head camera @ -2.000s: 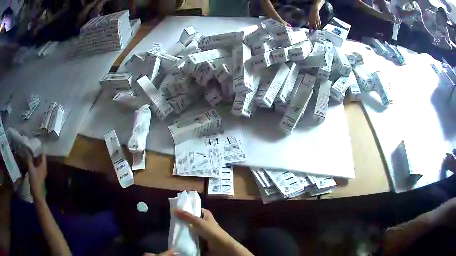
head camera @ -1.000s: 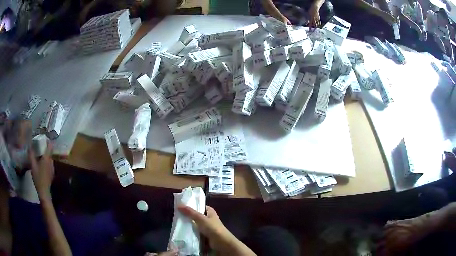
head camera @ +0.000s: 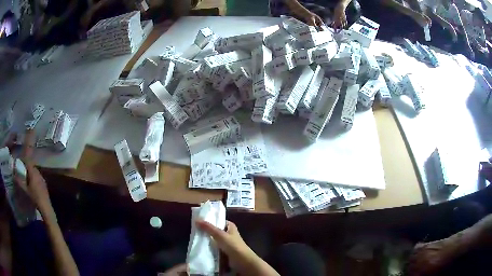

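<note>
A white, wrinkled wrapped product (head camera: 204, 249) is upright at the bottom centre, over the lap, with a flat white panel behind it. My right hand (head camera: 229, 240) grips it from the right, thumb across its front. My left hand (head camera: 177, 269) is at its lower end, mostly cut off by the bottom edge and dim, so its grip cannot be told. Another wrapped product (head camera: 153, 137) lies on the table at left, beside a long printed strip (head camera: 130, 171). Instruction leaflets (head camera: 216, 164) lie at the table centre.
Many erected cartons (head camera: 262, 73) are heaped mid-table. Flat cartons (head camera: 310, 197) fan over the front edge. Stacked cartons (head camera: 114, 35) stand far left. A neighbour's hand (head camera: 36, 186) holds a carton at left. A forearm (head camera: 453, 245) is at lower right.
The wrapped product and my right hand have shifted slightly right. The neighbour's hands at left have moved and now hold a printed carton lower down.
</note>
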